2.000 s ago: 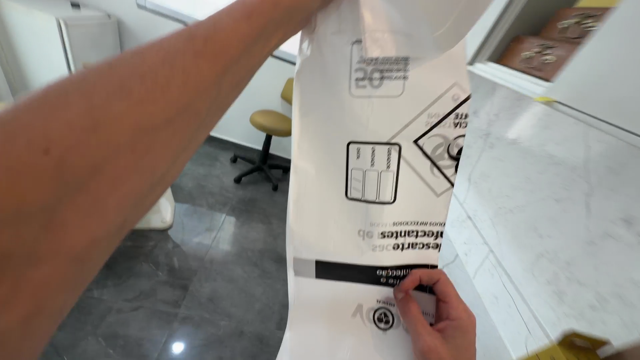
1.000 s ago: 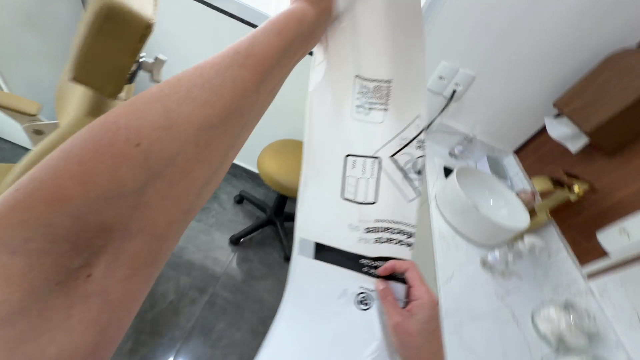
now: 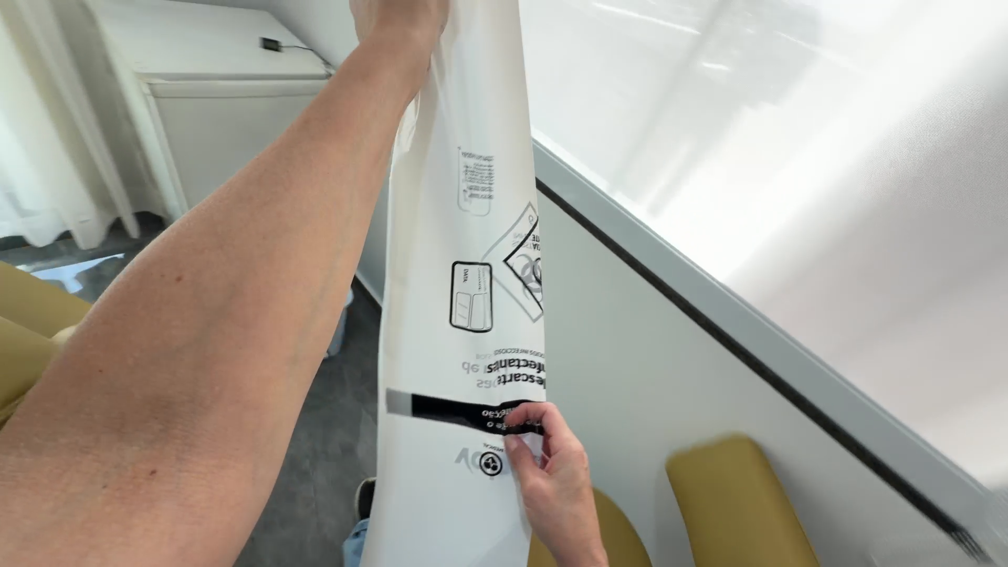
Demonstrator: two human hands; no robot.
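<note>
A long white plastic biohazard waste bag (image 3: 457, 236) hangs stretched out upside down in front of me, with black and grey print and a black band low on it. My left hand (image 3: 402, 12) is at its upper end, at the top edge of the view; its fingers are mostly cut off. My right hand (image 3: 551, 472) pinches the right edge of the bag at the black band between thumb and fingers. The bag's lower end runs out of view.
A white cabinet (image 3: 244, 118) with a small black object (image 3: 270, 44) on top stands at upper left, beside a white curtain (image 3: 55, 134). At right are a window ledge (image 3: 709, 315) and a blind (image 3: 787, 118). Mustard upholstery (image 3: 740, 504) shows at lower right.
The view has swung far round, from the counter with the basin to the window and cabinet. Both hands stay at the bag, the right one still pinching its edge near the black band.
</note>
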